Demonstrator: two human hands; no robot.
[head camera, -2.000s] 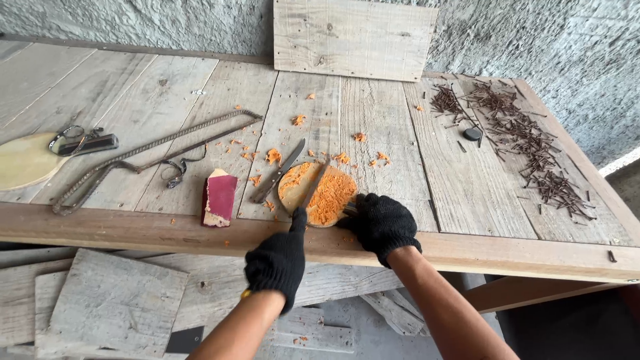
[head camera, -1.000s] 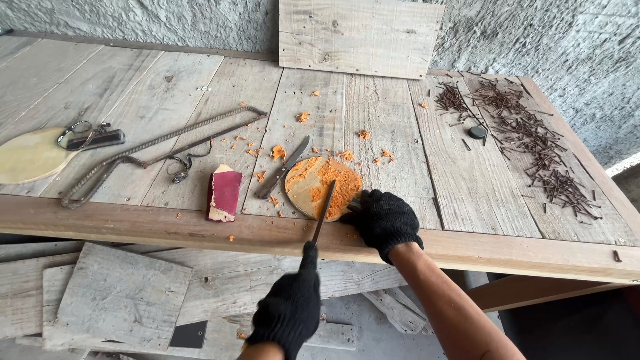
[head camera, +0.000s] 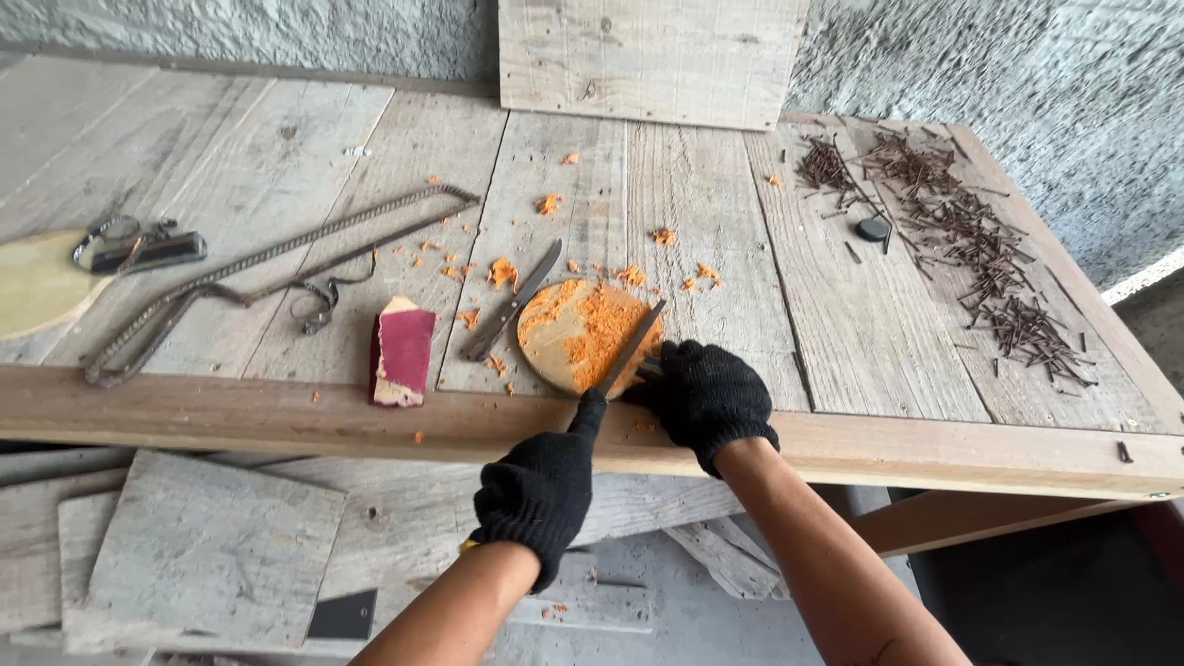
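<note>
My left hand (head camera: 541, 495), in a black knit glove, grips a narrow metal blade (head camera: 634, 347), its index finger stretched along the tool. The blade lies across a round wooden disc, likely a table tennis paddle face (head camera: 555, 324), covered partly with orange crumbly residue. At the disc's right edge, my gloved right hand (head camera: 708, 398) holds it against the bench; its fingertips are partly hidden. A knife with a brown handle (head camera: 504, 326) rests just left of the disc. Further left is a block with a dark red face (head camera: 403, 359). Orange scraps (head camera: 502, 273) lie scattered around.
On the left lie a bent rebar frame (head camera: 277, 248), a dark strap (head camera: 319, 305) and a pale rounded board (head camera: 42, 277) under a black object (head camera: 153, 252). Rusty nails (head camera: 980, 250) and a black round cap (head camera: 871, 229) are at right. A wooden panel (head camera: 647, 60) leans behind.
My left hand has moved up toward the disc since one second ago, and the blade now reaches farther across it. My right hand stays at the disc's edge.
</note>
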